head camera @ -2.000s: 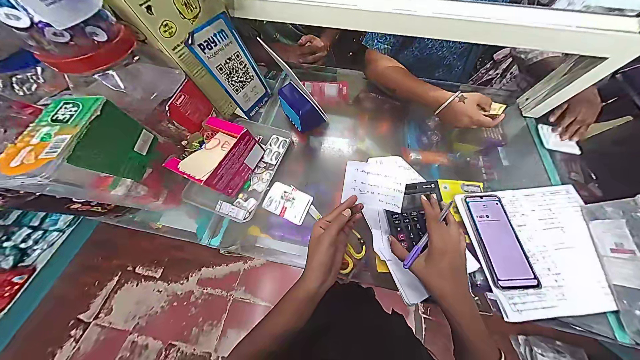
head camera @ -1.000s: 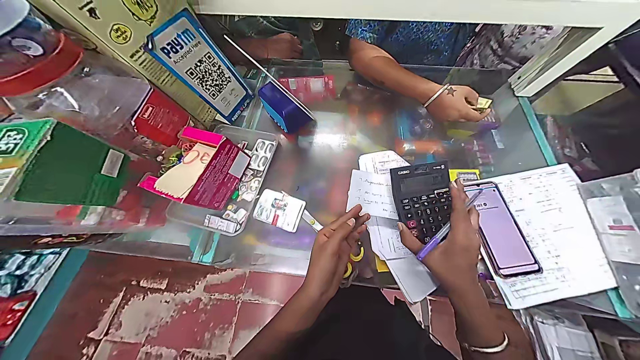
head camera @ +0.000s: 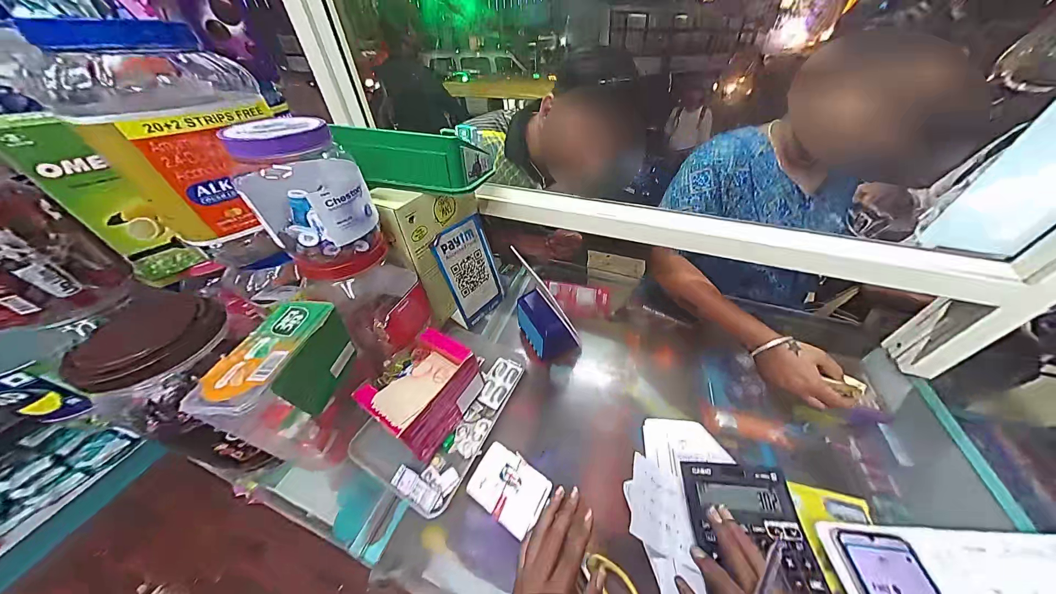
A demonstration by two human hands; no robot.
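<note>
My left hand (head camera: pixel 557 544) lies at the bottom edge, fingers spread on the glass counter beside a small white printed packet (head camera: pixel 509 491); yellow scissor handles (head camera: pixel 610 569) show at its right. My right hand (head camera: pixel 734 557) rests on the lower left of a black Casio calculator (head camera: pixel 742 499), and part of a pen shows at that hand. Paper slips (head camera: pixel 656 503) lie under and left of the calculator. A yellow packet (head camera: pixel 833 503) and a smartphone (head camera: pixel 883 561) on white paper are to its right. The lower parts of both hands are cut off.
Beyond a white window frame (head camera: pixel 742 239) stand people; one person's hand (head camera: pixel 804 371) rests on the counter holding something small. At left are a pink box (head camera: pixel 425 396) in a plastic tray, a QR-code card (head camera: pixel 468 271), a blue stand (head camera: pixel 544 326), a green box (head camera: pixel 309 355) and plastic jars (head camera: pixel 305 190).
The view has tilted up, bringing the people and window into sight. My right hand has moved from the calculator's right side to its lower left.
</note>
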